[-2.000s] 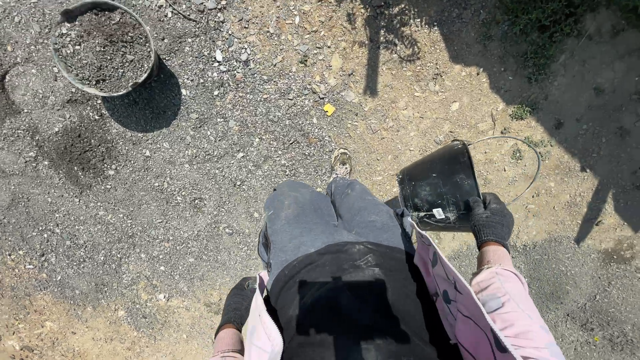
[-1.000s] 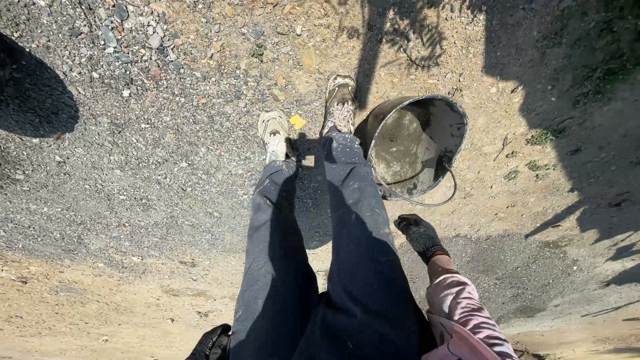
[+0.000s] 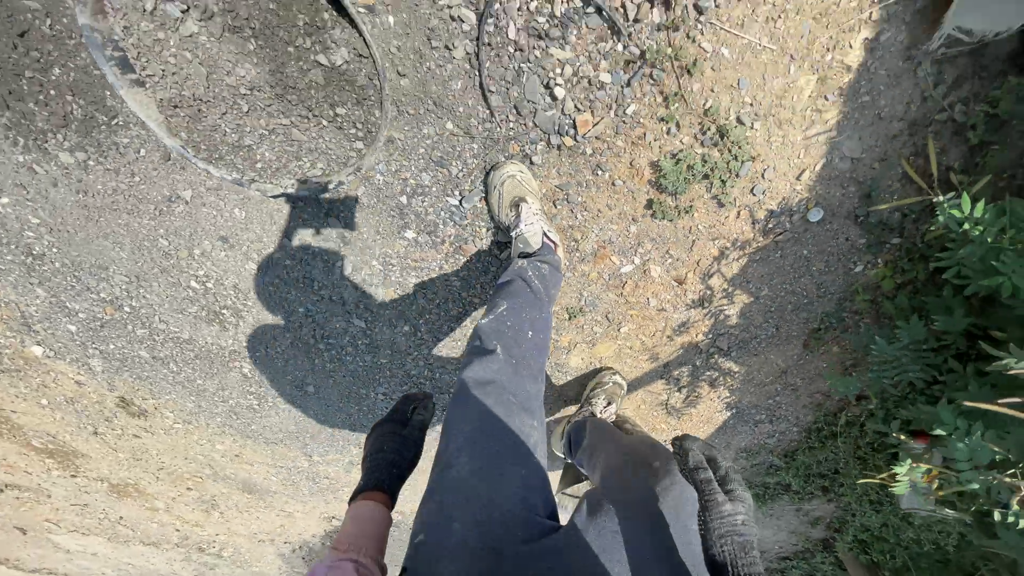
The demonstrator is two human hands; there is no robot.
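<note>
My left hand [image 3: 396,448], in a dark knitted work glove, hangs beside my left thigh over gravel; nothing shows in it, its fingers loosely curled. My right hand [image 3: 720,504], in a similar grey-black glove, is beside my right thigh, partly cut off by the bottom edge, with no object visible in it. At the upper left is a wide round rim [image 3: 152,120] around gravel, cut off by the top edge. No black bucket shows in this view.
Loose stones [image 3: 560,88] and a dark curved cable or hose [image 3: 482,64] lie beyond my forward shoe [image 3: 516,200]. Small weeds [image 3: 696,168] grow ahead. Leafy plants [image 3: 944,376] line the right side, and a pale sheet-like thing [image 3: 980,20] is at the top right.
Two seconds ago my right hand was at the black bucket; one second ago the bucket stood on the ground, the hand off it. The view has since shifted strongly, and my feet have stepped apart.
</note>
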